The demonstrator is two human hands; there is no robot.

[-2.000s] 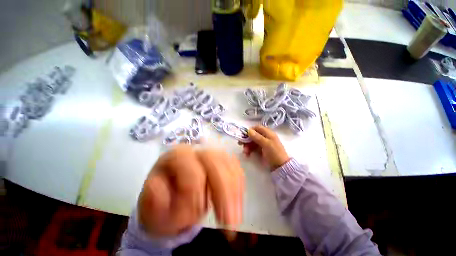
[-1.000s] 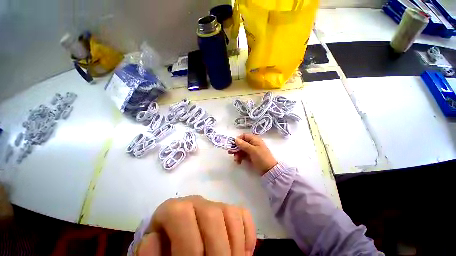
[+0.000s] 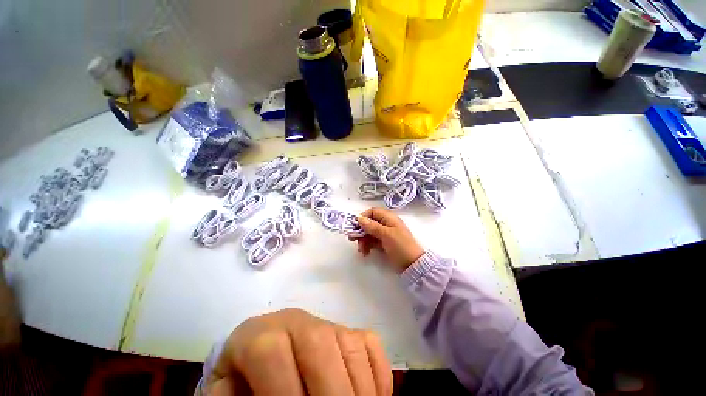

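White coiled cables lie on the bench in a loose left group [image 3: 264, 241] and a right pile [image 3: 407, 179]. My right hand [image 3: 387, 236] holds one coiled cable [image 3: 351, 223] between thumb and fingers at the right end of the left group. The coil touches or nearly touches its neighbour. My left hand [image 3: 302, 357] is large at the bottom edge, close to the camera and partly cut off. Its back and knuckles face me, its fingers look curled, and whether it holds anything is hidden.
Behind the cables stand a clear bag with blue contents [image 3: 203, 139], a black phone-like rectangle [image 3: 299, 112], an open dark blue flask [image 3: 325, 89] and a yellow bag [image 3: 422, 69]. More coils [image 3: 63, 189] lie far left. A blue tray [image 3: 678, 139] and pale can [image 3: 625, 45] are at right.
My left hand has dropped from mid-view to the bottom edge, closer to the camera. My right hand keeps hold of the coil. The view has shifted slightly.
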